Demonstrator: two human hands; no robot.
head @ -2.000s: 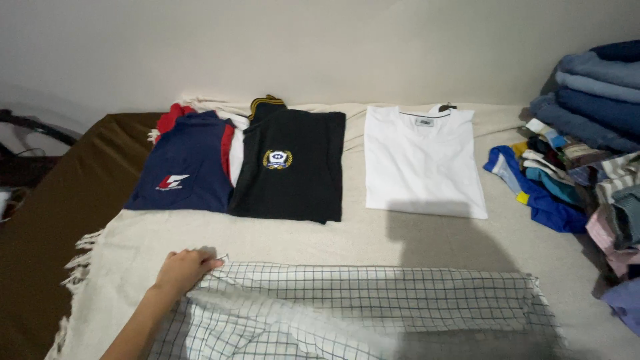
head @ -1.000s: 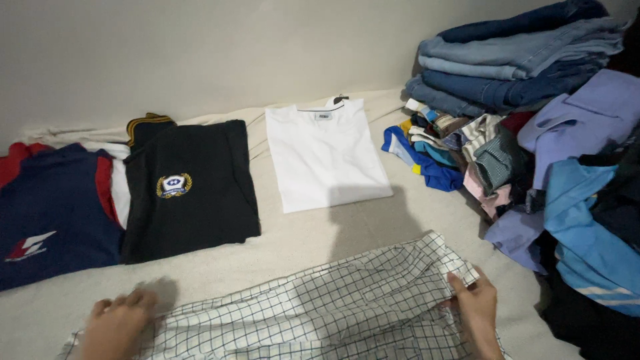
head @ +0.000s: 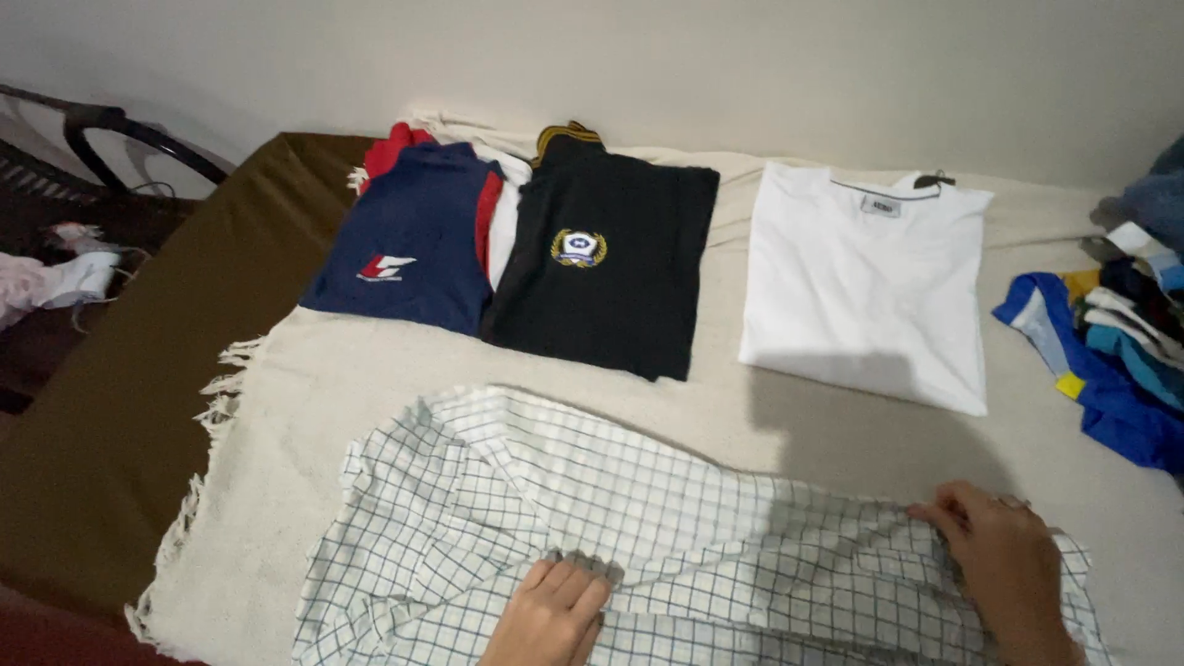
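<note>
A white shirt with a dark check pattern (head: 647, 490) lies spread along the front of the bed, partly beyond the lower edge of the view. My left hand (head: 555, 601) has its fingers closed on the cloth near the shirt's middle. At the right part, my right hand (head: 994, 546) pinches the upper edge between thumb and fingers. Behind the checked shirt lie a folded navy shirt (head: 416, 240), a folded black shirt with a crest (head: 610, 287) and a folded white T-shirt (head: 860, 287).
A heap of mixed clothes (head: 1110, 361) lies at the right edge, with blue cloth behind it. The cream fringed blanket (head: 268, 444) covers part of a brown sheet (head: 139, 398). A wall rises behind, and a black frame (head: 92, 120) stands at the left.
The checked shirt's left part now lies spread wider and reaches farther back. My left hand, apart from the cloth's far edge a second ago, is on its middle. The view has swung right and back left.
</note>
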